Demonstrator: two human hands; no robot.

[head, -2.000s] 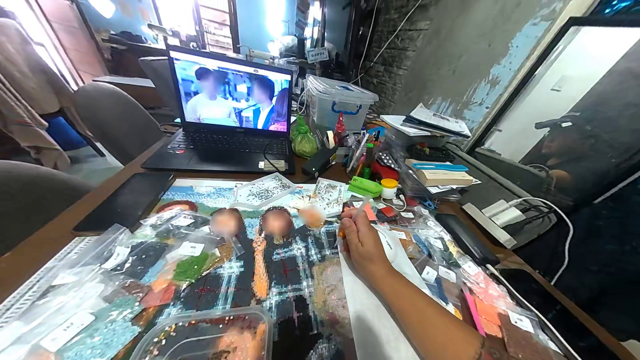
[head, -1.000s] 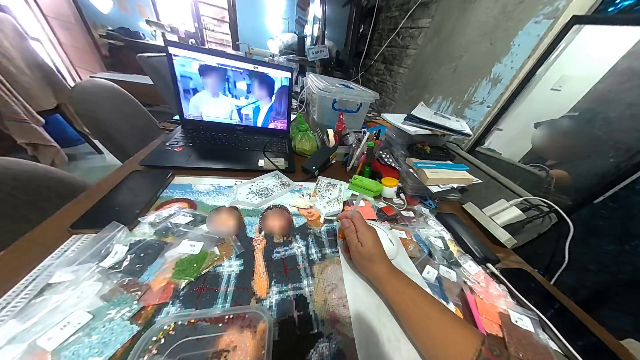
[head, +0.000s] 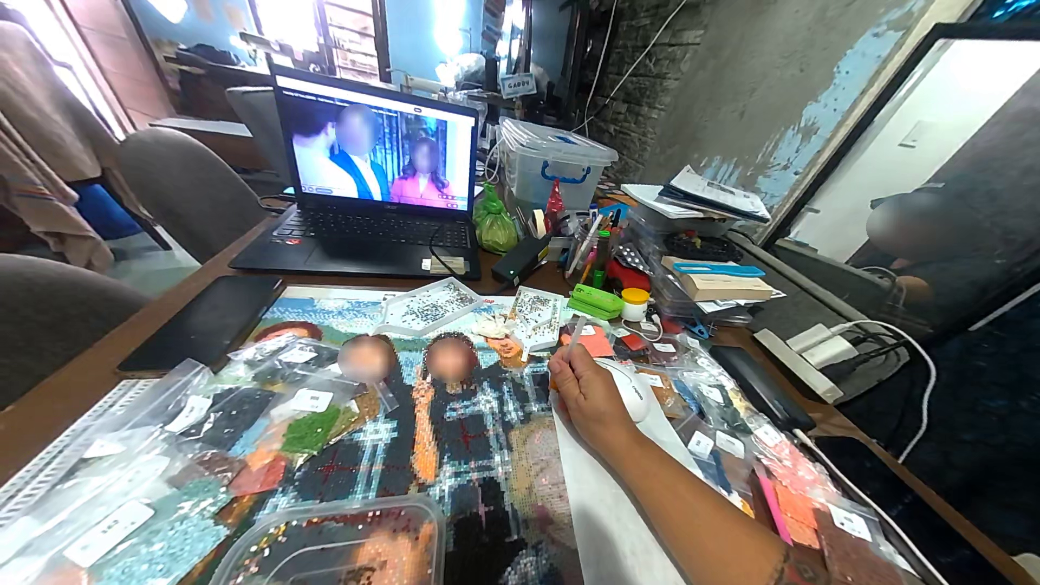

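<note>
My right hand [head: 587, 396] holds a slim translucent pen-like tool [head: 576, 335] upright between thumb and fingers, at the right part of a diamond painting canvas [head: 467, 475]. White backing paper [head: 605, 504] lies beneath the hand and forearm, and a white computer mouse [head: 626, 392] sits just right of the fingers. Beyond the hand, two white trays [head: 431, 305] [head: 538, 315] hold small beads. A clear plastic container [head: 333, 540] with small beads rests on the canvas at the bottom. My left hand is out of view.
Plastic bags of colored beads [head: 313, 429] cover the left side, and more bags [head: 715, 439] lie at the right. A black laptop [head: 357, 236] stands behind. Around are a phone-like dark slab [head: 203, 323], a green box [head: 595, 301], a lidded storage box [head: 556, 162] and a power strip [head: 800, 366] with cables.
The pen tool now stands above my right hand's fingertips, where it did not plainly show before. The hand stays in nearly the same place. The picture on the laptop screen has changed.
</note>
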